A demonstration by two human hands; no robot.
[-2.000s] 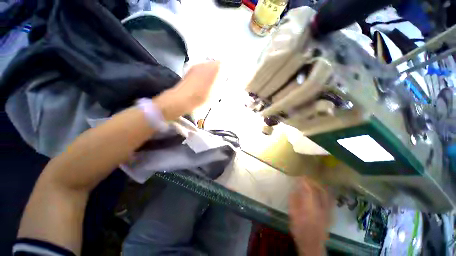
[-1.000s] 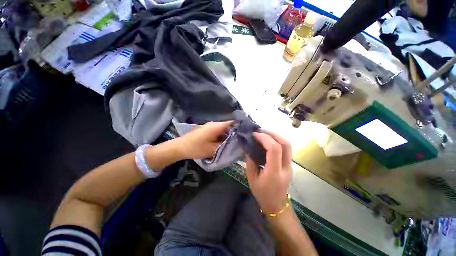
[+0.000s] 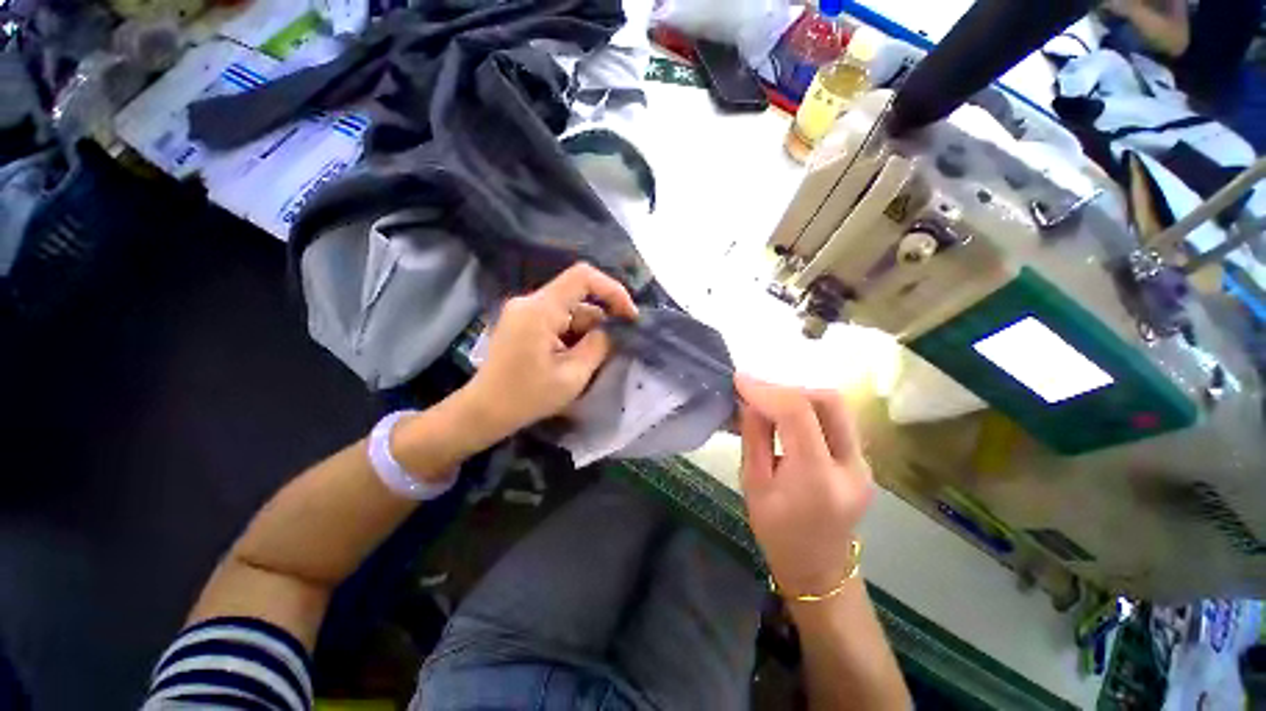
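A garment with dark grey panels (image 3: 486,153) and light grey cloth (image 3: 424,299) lies heaped at the left on the white machine table. My left hand (image 3: 542,347) pinches a dark edge of it. My right hand (image 3: 805,465) pinches the same edge farther right. The edge is stretched between both hands, with a light grey piece (image 3: 646,403) hanging below it, at the table's front edge. The cream sewing machine (image 3: 972,264) stands to the right with its needle area lit, apart from the cloth.
A black phone (image 3: 729,77) and a yellow oil bottle (image 3: 830,100) stand behind. Printed plastic bags (image 3: 292,160) lie at the far left. A white sheet (image 3: 937,396) is by the machine head. Small tools (image 3: 1104,632) lie at the lower right. Part of a person shows at the top right.
Both hands, first apart and then close together on the cloth, have moved apart again, stretching the edge between them. The light grey piece is now spread out below.
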